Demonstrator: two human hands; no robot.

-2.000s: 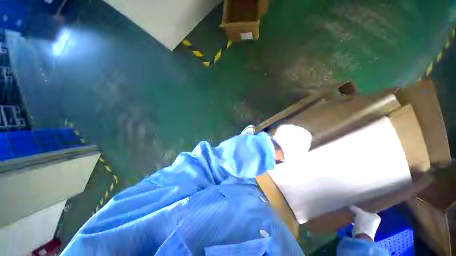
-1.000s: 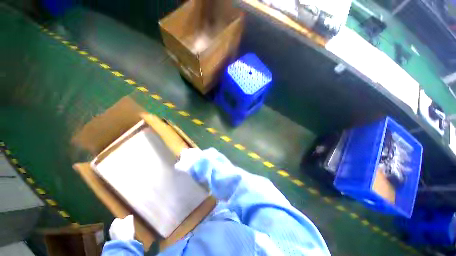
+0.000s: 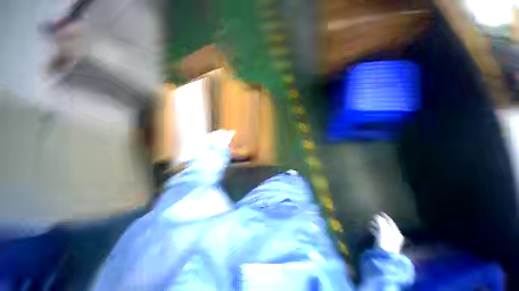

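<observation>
The view is strongly blurred. An open brown carton (image 3: 244, 119) stands on the floor left of centre, with a white sheet (image 3: 190, 116) inside it. My gloved left hand (image 3: 219, 141) is over the near part of the carton, beside the white sheet; its fingers are smeared, and whether it grips anything cannot be told. My gloved right hand (image 3: 388, 232) is at the lower right, away from the carton, with fingers extended and nothing visible in it.
A blue stool (image 3: 381, 88) stands at the upper right, with a brown carton (image 3: 370, 28) behind it. Yellow-black floor tape (image 3: 307, 139) runs between my carton and the stool. A blue object (image 3: 461, 275) lies at the lower right edge. Pale panels fill the left.
The view has turned, and the carton appears farther from my body. My right hand has left the carton and moved out to the right. My left hand now reaches over the carton.
</observation>
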